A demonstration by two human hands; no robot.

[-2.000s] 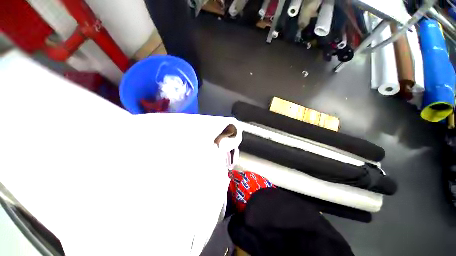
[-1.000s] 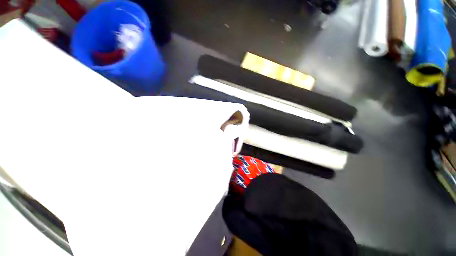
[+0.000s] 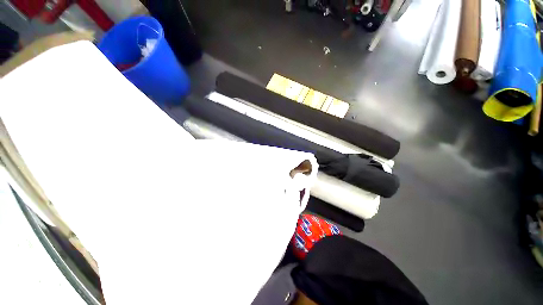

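Note:
A wide, bright white sheet or folded lay [image 3: 178, 220] fills the left and centre of the view. Its right end has a curled, rolled edge with a small brown patch inside; I cannot tell what that patch is. A tan layer [image 3: 53, 46] shows along its upper left edge. Red patterned cloth [image 3: 312, 232] and a rounded black cloth shape [image 3: 357, 271], a cap or sleeve, lie beside its lower right end. Grey cloth shows below. Neither my left hand nor my right hand can be made out; the white sheet covers much of the view.
Black and white rolls [image 3: 309, 116] lie side by side on the grey floor, with a yellow box or strip [image 3: 306, 95] beyond them. A blue bin [image 3: 158, 74] stands upper left. White, brown and blue rolls [image 3: 515, 53] are at the upper right. A metal edge [image 3: 56, 256] runs lower left.
The sheet's rolled end, the red cloth and the black shape now show farther right. The bin and floor rolls have shifted left in view. More tan layer shows at the left.

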